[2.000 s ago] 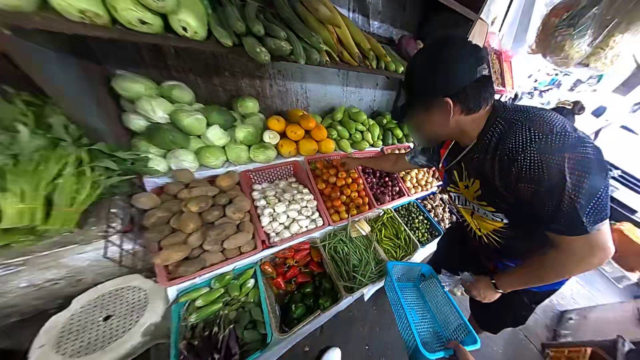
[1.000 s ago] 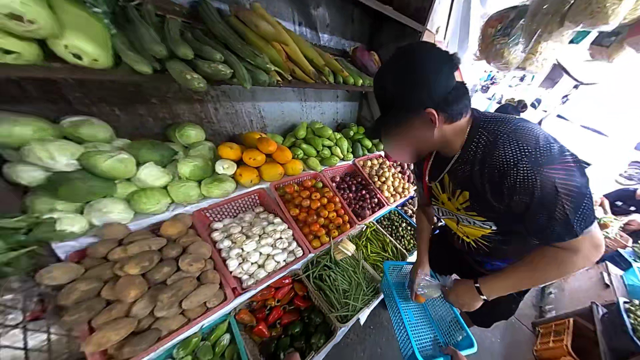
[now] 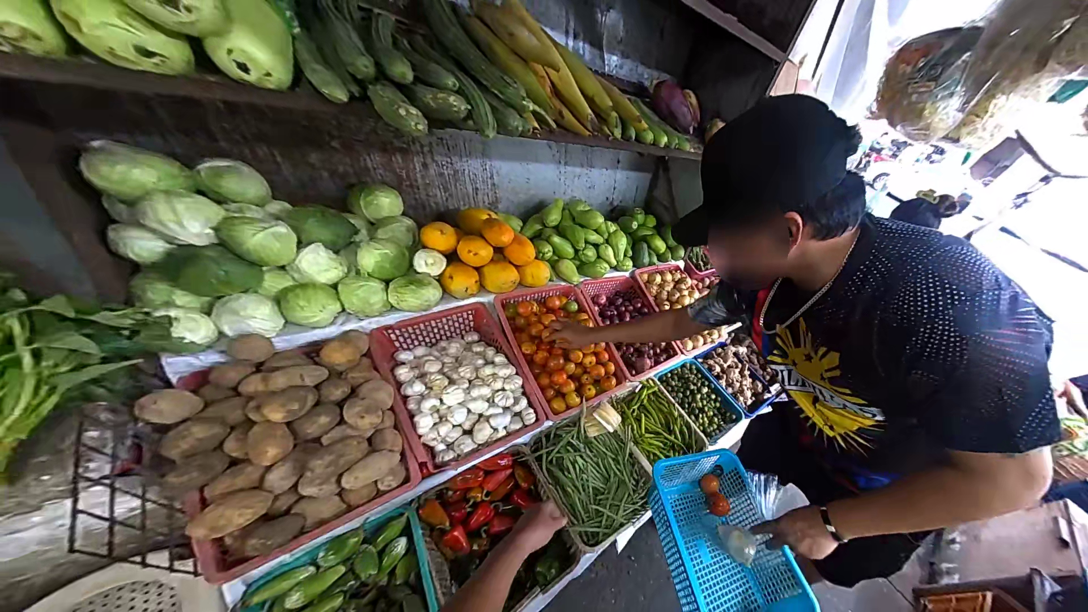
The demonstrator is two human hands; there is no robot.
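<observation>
My left hand [image 3: 540, 523] reaches in from the bottom edge, over the crate of red and green peppers [image 3: 480, 514] and close to the green beans [image 3: 591, 467]. Its fingers are partly hidden, so their grip is unclear. My right hand is out of view. To the right, a blue plastic basket [image 3: 671, 531] holds a few tomatoes [image 3: 716, 495]. Another person's hand [image 3: 799, 531], with a dark band at the wrist, is at this basket with a clear plastic bag [image 3: 738, 544]. That person's other hand [image 3: 571, 334] is in the red crate of tomatoes [image 3: 557, 357].
Potatoes [image 3: 289, 425], garlic [image 3: 459, 395], red onions [image 3: 633, 310] and green chilies [image 3: 654, 421] fill neighbouring crates. Cabbages [image 3: 255, 242] are piled behind. A shelf [image 3: 212, 89] of gourds and squash overhangs them. The other person [image 3: 918, 340] leans in at right.
The other person's one hand has moved from the basket to the tomatoes. My left hand now shows over the peppers. A hand seen earlier at the basket's near edge is out of view.
</observation>
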